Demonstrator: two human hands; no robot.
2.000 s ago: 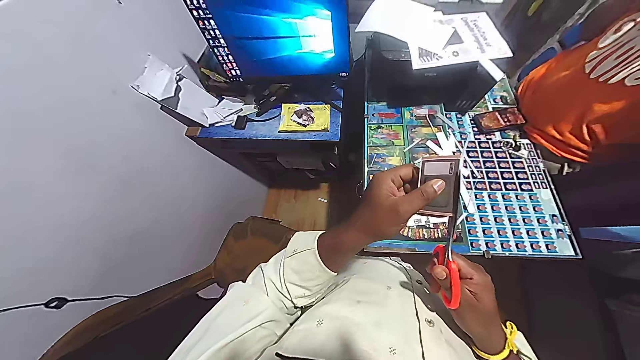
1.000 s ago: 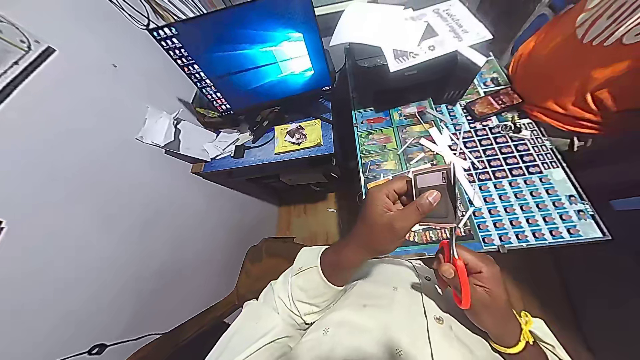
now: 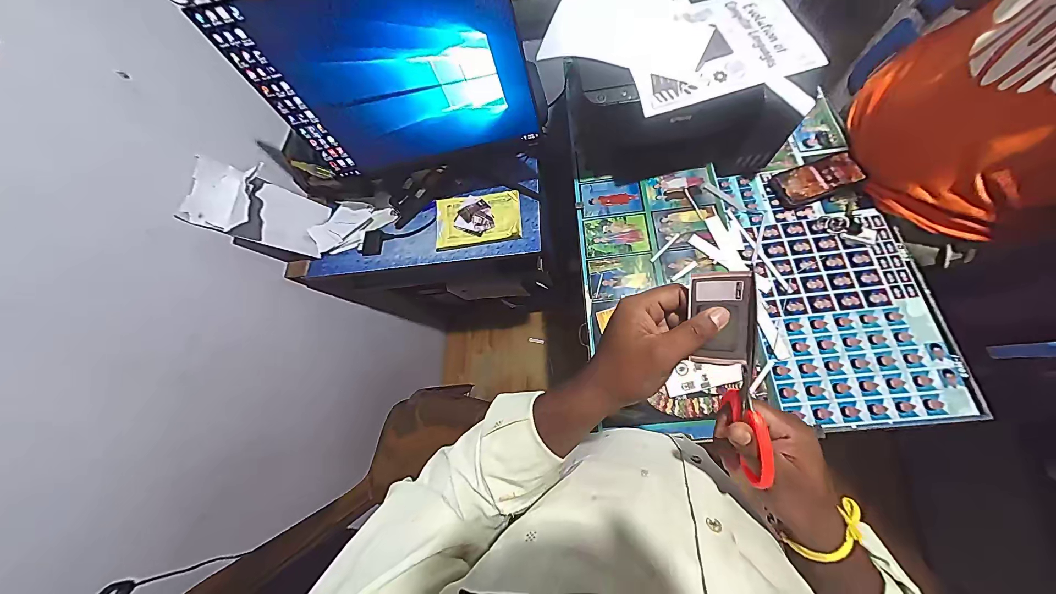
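Note:
My left hand (image 3: 652, 342) grips a small dark rectangular card (image 3: 723, 330) with a pale panel near its top, the thumb pressed on its face. Red-handled scissors (image 3: 757, 445) are in my right hand (image 3: 788, 466), which has a yellow band at the wrist. The scissors point up along the card's right edge; how far the blades are apart cannot be told. Both hands are over the near edge of a table covered with printed photos (image 3: 858, 346). White paper strips (image 3: 726, 243) lie scattered just beyond the card.
A black printer (image 3: 676, 132) with printed sheets (image 3: 734, 49) on top stands at the back. A phone (image 3: 817, 179) lies near a person in an orange shirt (image 3: 965, 124). To the left are a monitor (image 3: 396, 74), a yellow packet (image 3: 478, 220) and torn papers (image 3: 219, 194) on a blue desk.
Both hands still hold the card and the scissors. The scissors, lower beside the card's bottom corner a second ago, are now up along its right edge.

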